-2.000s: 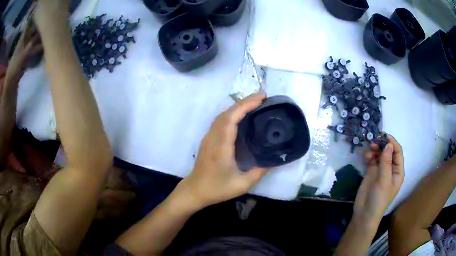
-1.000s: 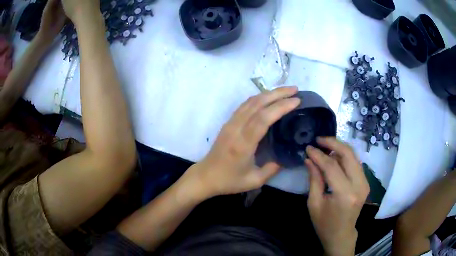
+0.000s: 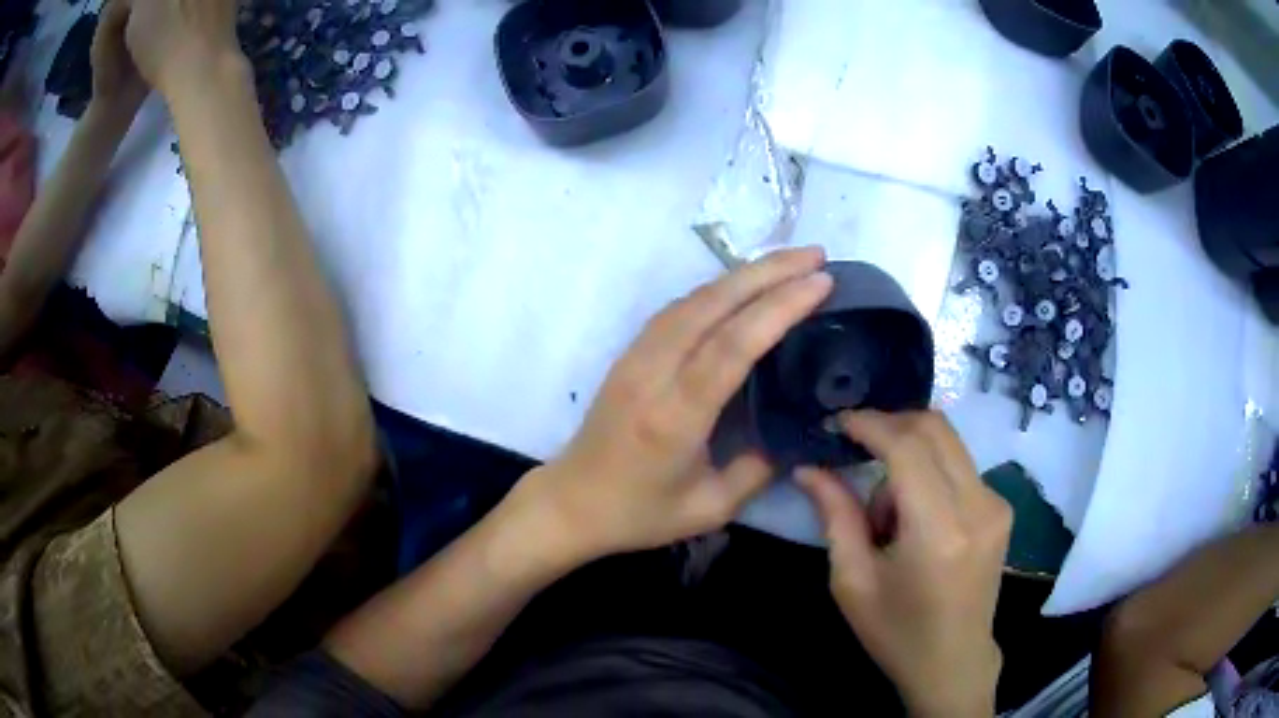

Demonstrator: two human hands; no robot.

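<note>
A black rounded-square housing (image 3: 870, 292) is tilted with its open side up, showing a round hub in its floor. My left hand (image 3: 652, 407) is shut on the housing from its left side. My right hand (image 3: 912, 540) is at the housing's near right side, with a fingertip inside the cup near the hub and the thumb at the near rim. Whether the right fingers hold a small insert cannot be seen. A heap of small dark legged inserts with pale round centres (image 3: 1045, 288) lies to the right.
Another housing (image 3: 582, 70) stands at the back left; more housings (image 3: 1143, 119) stand at the back right. Clear film (image 3: 750, 197) lies behind my hands. Another person's arm (image 3: 267, 253) reaches over a second insert heap (image 3: 337, 63). A green piece (image 3: 1028, 519) lies at the near edge.
My right hand has come from the right-hand heap to the housing, and its fingertip now presses inside. My left hand and the housing have moved right in the view, which has also shifted.
</note>
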